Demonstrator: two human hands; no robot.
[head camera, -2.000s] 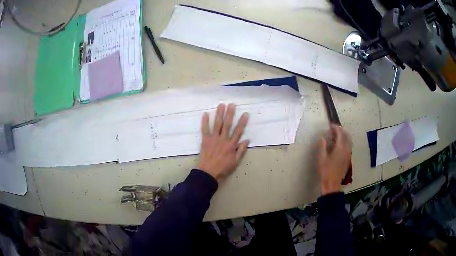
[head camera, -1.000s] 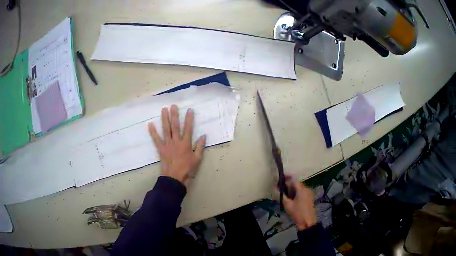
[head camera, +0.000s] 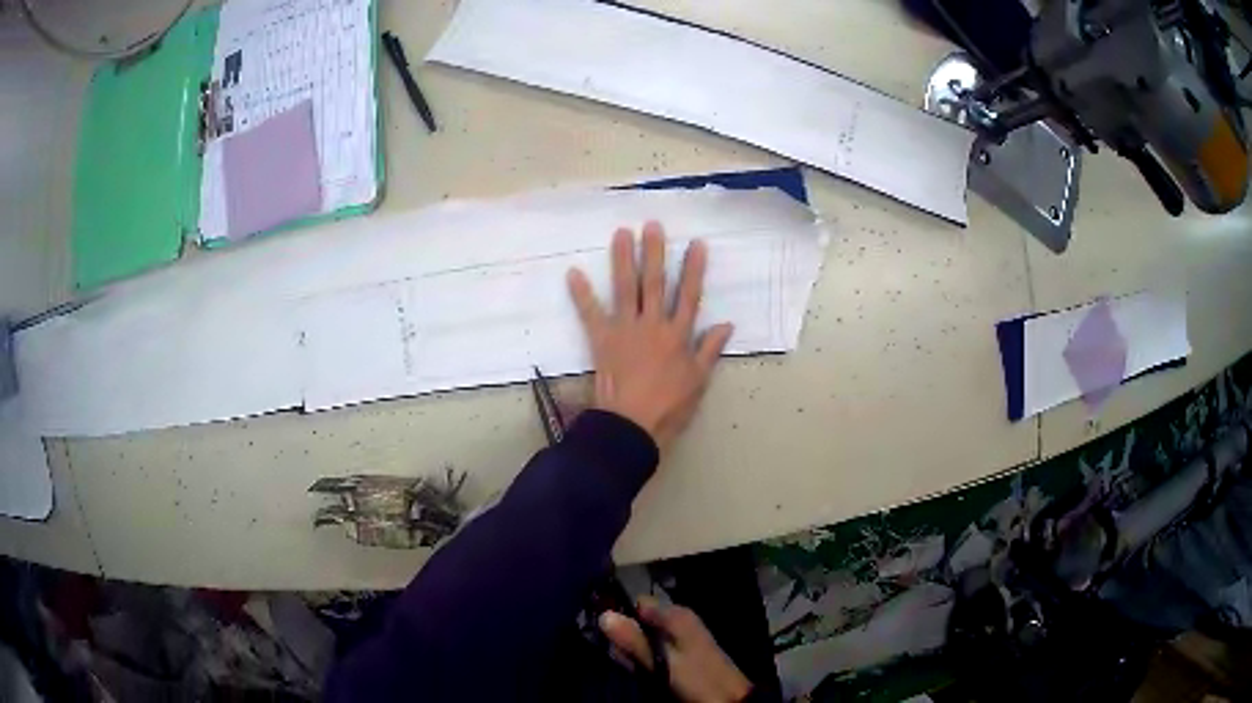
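Note:
The long white paper marker lies across the cream table, with a navy fabric edge showing at its upper right. My left hand lies flat on the marker near its right end, fingers spread, holding nothing. My right hand is at the bottom, below the table edge, gripping the handles of the shears. The blade tip lies at the marker's lower edge, left of my left hand. My left sleeve hides the middle of the shears.
A metal clamp weight sits near the front edge. Behind are a green folder, a pen and a long cut strip. A cutting machine stands at upper right. A small cut piece with a lilac patch lies at right.
My right hand has carried the shears left and down, from the bare table right of the marker to beneath my left forearm. My left hand stays flat, slightly further right on the marker. The view has shifted.

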